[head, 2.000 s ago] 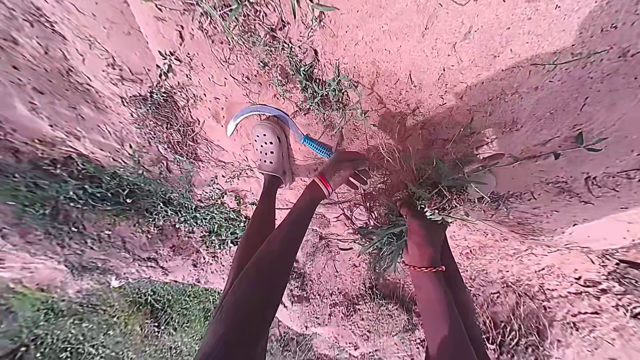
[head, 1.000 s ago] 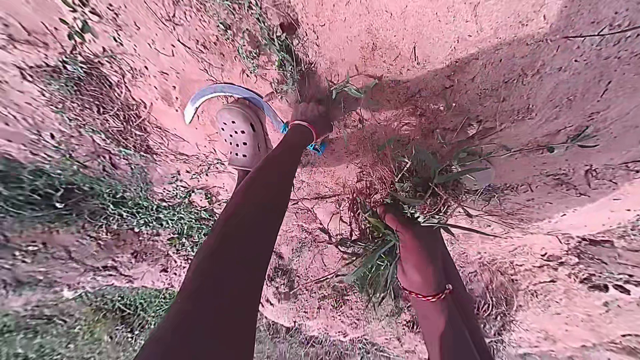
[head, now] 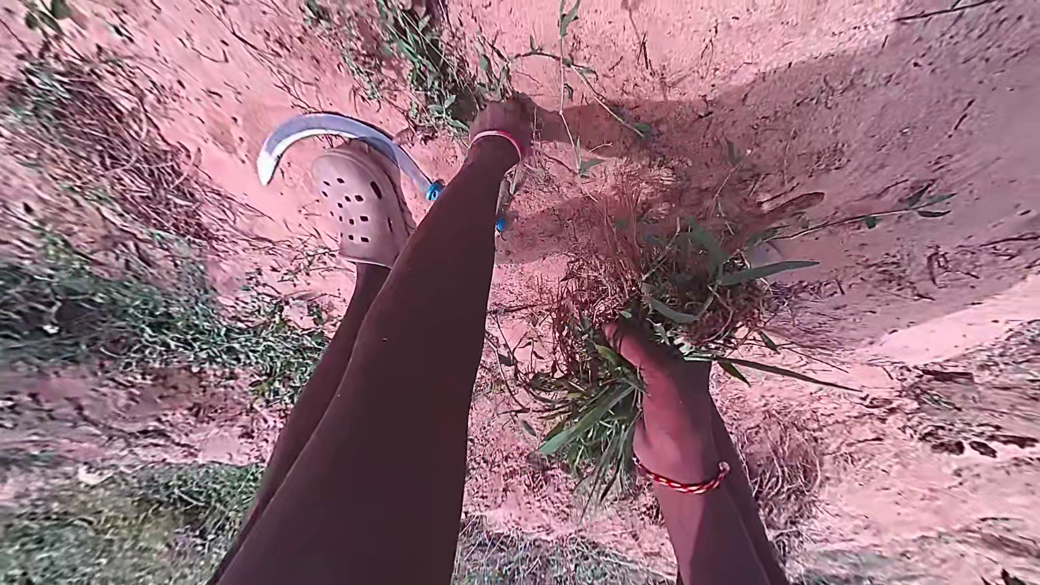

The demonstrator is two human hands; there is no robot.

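Note:
My left hand (head: 504, 122) reaches far forward, its fingers closed at the edge of low green weeds (head: 443, 85) rooted in reddish soil. Its fingertips are partly hidden. Under that forearm lies a sickle with a curved metal blade (head: 325, 126); its blue handle (head: 435, 190) is mostly covered by the arm. The blade arcs around the toe of a light clog (head: 357, 207) on my left foot. My right hand (head: 670, 390), with a red and yellow cord at the wrist, grips a thick bunch of pulled grass and weeds (head: 682, 284), with dry roots and long green blades.
Dry stems (head: 106, 138) spread over the ground at the upper left, above a strip of green plants (head: 122, 325). A leafy stem (head: 869, 218) extends at the right across shaded soil. More grass (head: 89, 528) grows at the lower left.
My left hand has moved forward from beside the sickle handle to the weeds. The right hand keeps its hold on the bunch. The sickle stays by the clog.

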